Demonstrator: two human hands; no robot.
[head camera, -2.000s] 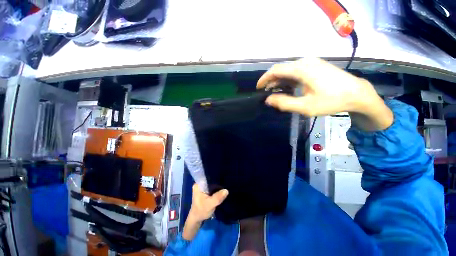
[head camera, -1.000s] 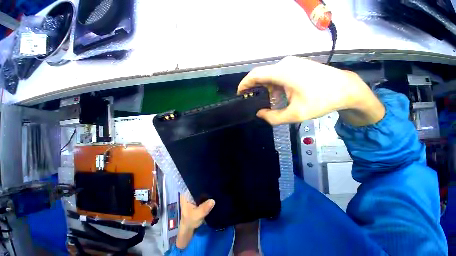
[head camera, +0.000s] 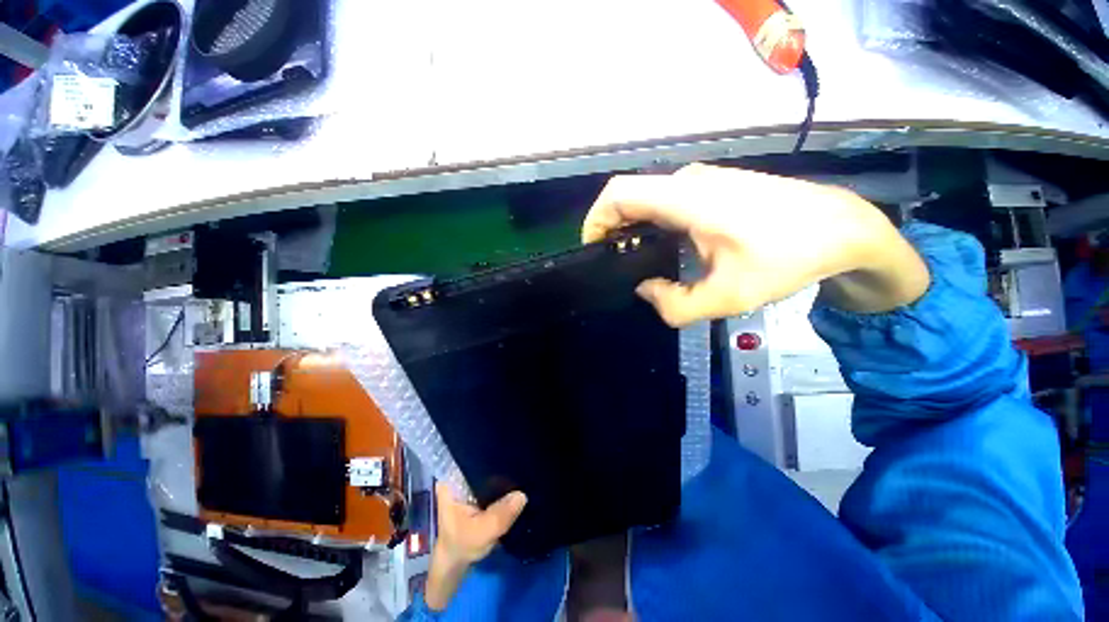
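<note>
A black plastic cover (head camera: 553, 389) is held in front of me, tilted, with small brassy dots at its two far corners. A bubble-wrap sheet (head camera: 426, 440) shows behind it along its left and right sides. My left hand (head camera: 472, 530) grips the near left corner, thumb on the face; its other fingers are hidden below. My right hand (head camera: 742, 243) holds the far right corner between thumb and fingers.
A white bench (head camera: 487, 85) runs across the far side. An orange-red corded tool (head camera: 773, 32) and a black part with a round grille (head camera: 252, 49) lie on it. At left, an orange fixture plate (head camera: 298, 374) bears another black panel (head camera: 274, 469). Red button (head camera: 748, 341) at right.
The cover has turned and its far left corner has swung left, showing the brassy dots more clearly. The view has shifted. Both hands have kept their grip.
</note>
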